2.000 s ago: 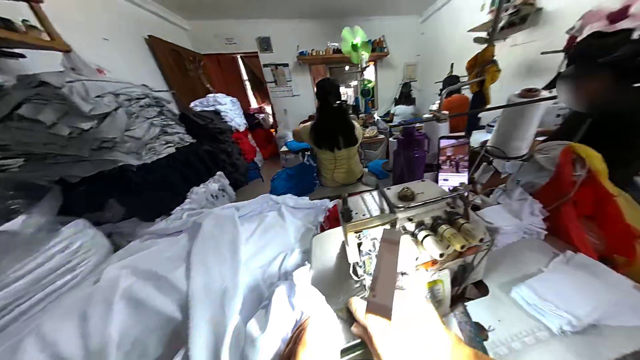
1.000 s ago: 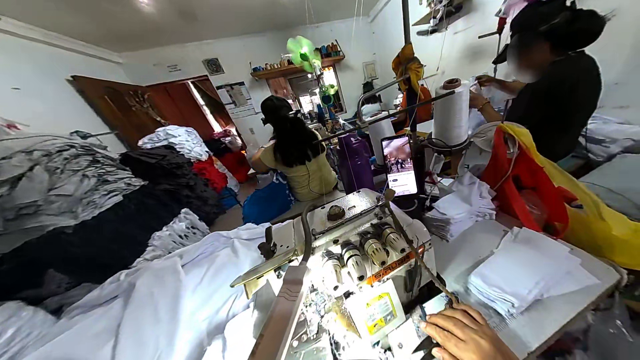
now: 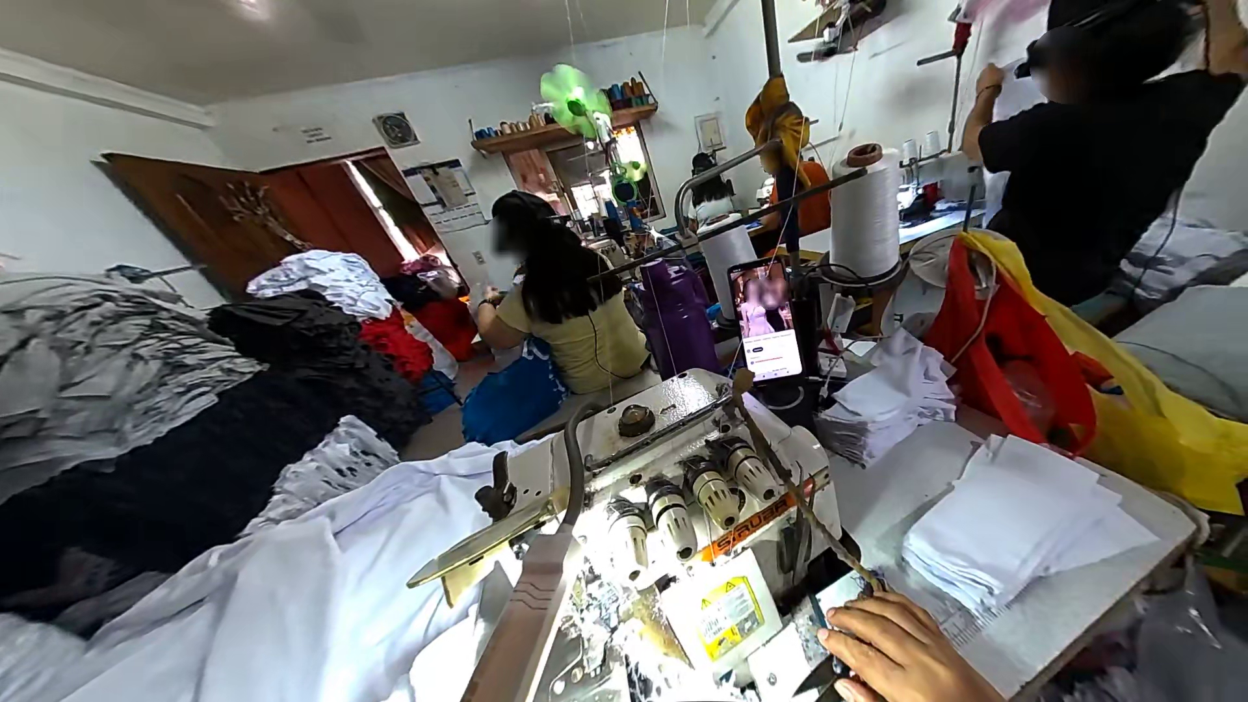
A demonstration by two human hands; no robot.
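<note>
My right hand (image 3: 902,648) is at the lower right of a Siruba overlock sewing machine (image 3: 682,419), its fingers bent over a small metal part or tool with a dark pointed end; whether they grip it is unclear. Out of view is my left hand. Four thread tension dials (image 3: 710,492) line the machine's front, above an open, brightly lit looper area (image 3: 595,624). A brown flat arm (image 3: 522,624) crosses the foreground. White fabric (image 3: 283,595) lies in a heap left of the machine. On the table to the right sits a stack of white cloth pieces (image 3: 1014,517).
Behind the machine stand a lit phone (image 3: 765,317), a purple bottle (image 3: 673,317) and a white thread cone (image 3: 865,214). Red and yellow bags (image 3: 1121,370) lie at the right. A co-worker (image 3: 575,302) sits ahead; another (image 3: 1102,146) stands at the right. Dark fabric piles fill the left.
The view has turned, showing more of the machine and right side. A hand was in front of the machine two seconds ago; my right hand is now at its right side. The right co-worker's arms have risen.
</note>
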